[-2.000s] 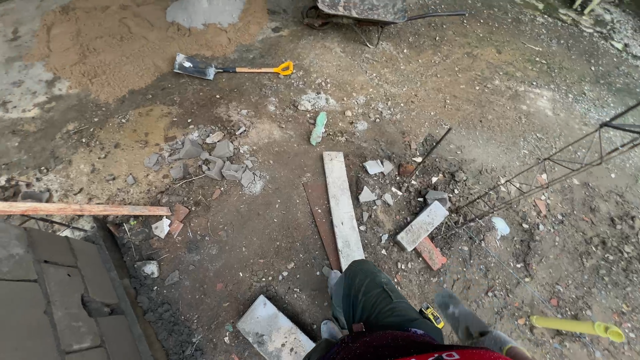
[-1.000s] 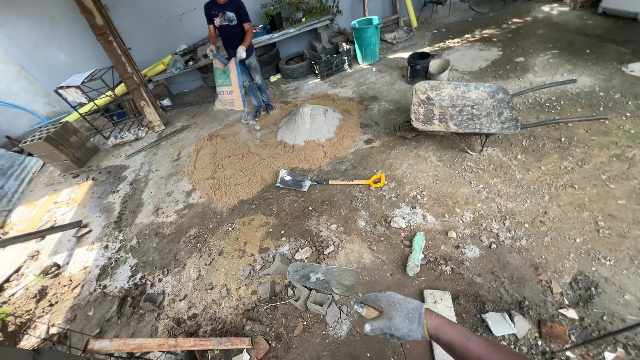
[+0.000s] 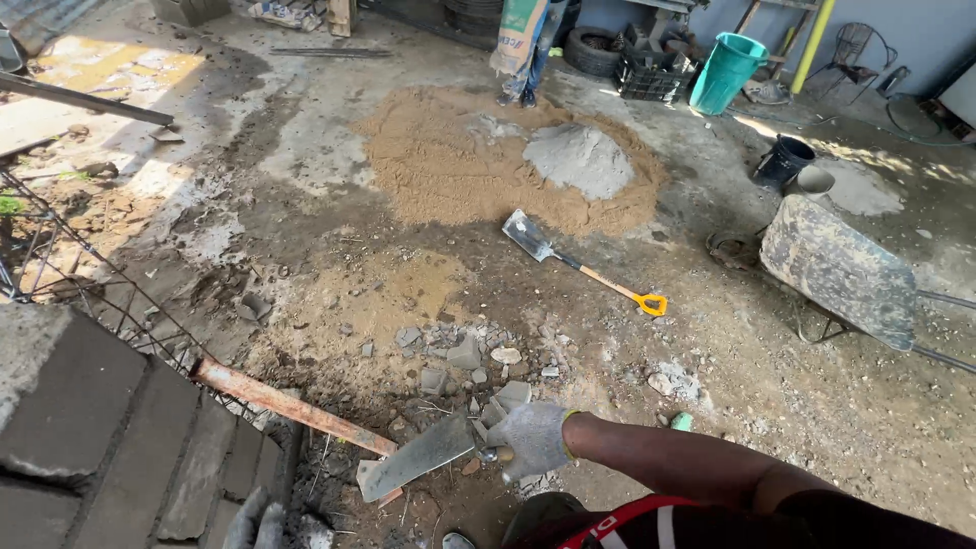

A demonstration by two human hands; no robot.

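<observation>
My right hand, in a grey work glove with a yellow cuff edge, grips the handle of a masonry trowel. The trowel's blade points down to the left, over a broken piece of red brick. At the bottom edge my left hand, also gloved, shows only its fingers, beside a wall of grey blocks; I see nothing held in the visible part. A rusty metal bar runs from the wall's far side toward the trowel.
Broken block pieces lie beyond my right hand. A shovel lies before sand and a grey powder heap. A person stands behind with a cement bag. A wheelbarrow is at right, a rebar frame at left.
The view has swung up and left. The trowel, in my right hand one second ago too, now points down-left near the rusty bar. My left fingers have come into view by the block wall.
</observation>
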